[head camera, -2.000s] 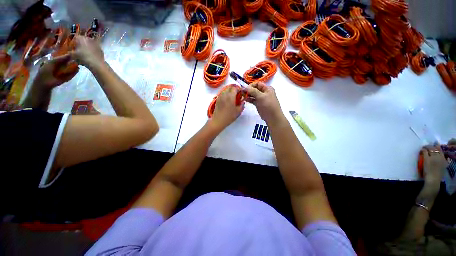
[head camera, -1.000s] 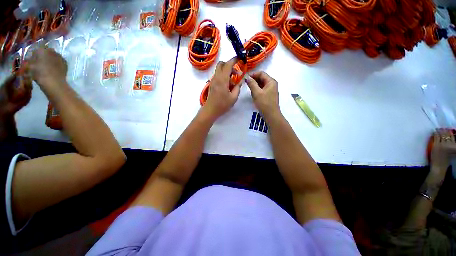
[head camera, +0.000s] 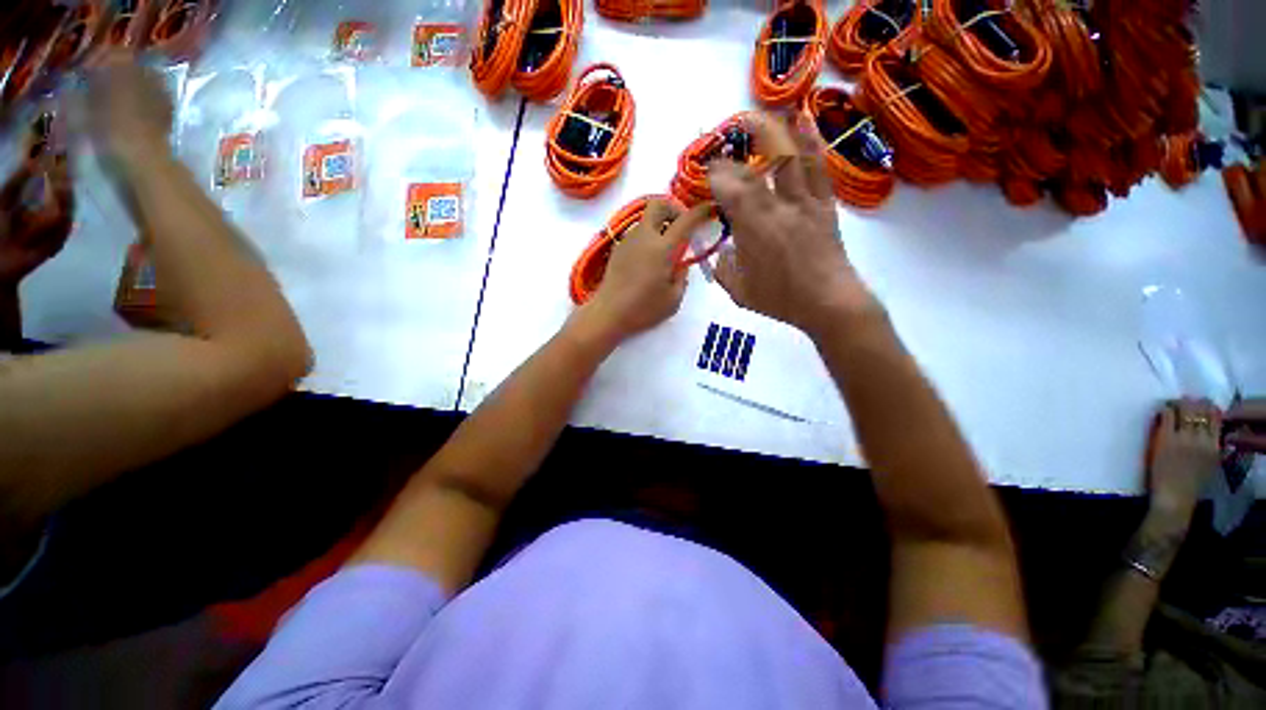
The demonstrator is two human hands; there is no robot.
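Note:
My left hand point(head camera: 642, 273) holds a coiled orange cable point(head camera: 600, 253) on the white table, its fingers closed on the right side of the coil. My right hand point(head camera: 785, 229) is raised just right of it, blurred, with fingers spread; a thin orange cable loop shows between the hands. Whether the right hand holds anything cannot be told. The black plug is not clearly visible. The label sheet point(head camera: 726, 352), with a row of black stickers, lies flat below the hands. Another tied coil point(head camera: 704, 156) lies just behind my hands.
A heap of orange coils point(head camera: 972, 97) lies at the back right, and one coil point(head camera: 590, 131) at the back left. Neighbours' arms point(head camera: 208, 278) reach in at left and right point(head camera: 1180, 458). Clear packaging with orange insert cards point(head camera: 435, 210) lies left of the table seam.
The black plug that stood up above my left hand no longer shows there. My right hand has moved up and right, its fingers spreading. The yellow-green cutter is now hidden behind my right arm.

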